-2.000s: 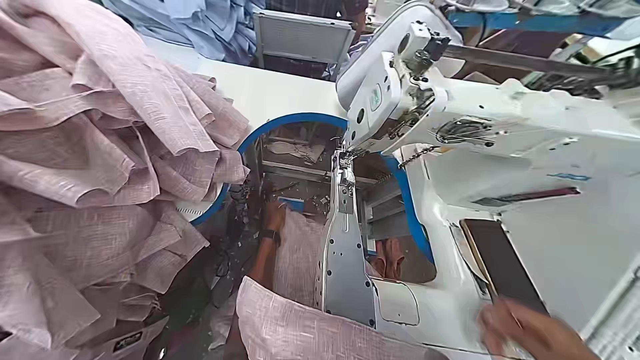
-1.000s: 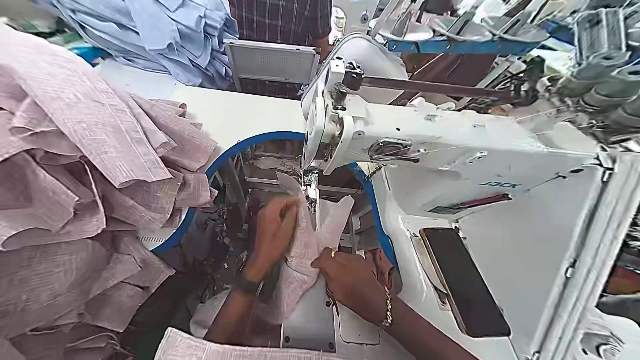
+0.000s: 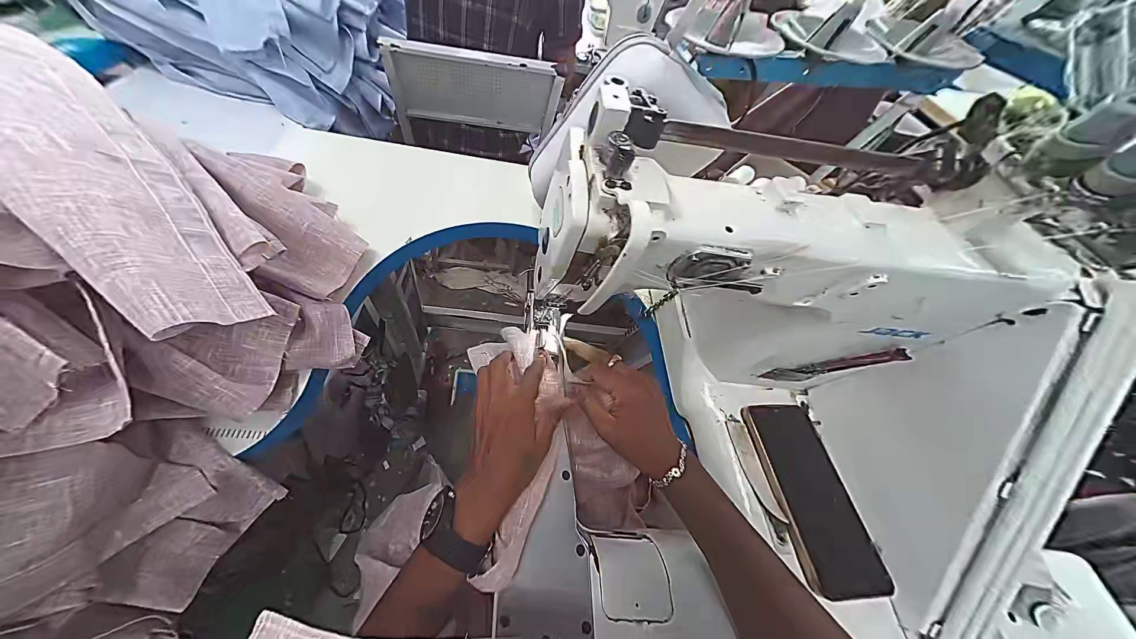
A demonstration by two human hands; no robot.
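A pinkish linen piece [image 3: 524,524] wraps around the narrow arm [image 3: 565,550] of a white Jack sewing machine [image 3: 799,231]. Its upper end lies at the presser foot [image 3: 548,321]. My left hand [image 3: 510,426] grips the cloth on the left of the arm, fingers just below the foot. On the right side my right hand [image 3: 626,404] pinches the cloth near the foot, its fingertips close to those of the left. The needle tip is too small to make out.
Pinkish cloth pieces [image 3: 160,240] are heaped on the white table [image 3: 426,186] at left. Light blue cloth [image 3: 266,53] lies behind. A smartphone [image 3: 821,497] rests on the machine bed at right. A blue-edged cutout [image 3: 453,232] surrounds the arm. A person [image 3: 484,22] is beyond.
My right hand has moved from beside the phone to the cloth on the machine arm. Both hands are now closer to the presser foot than one second ago.
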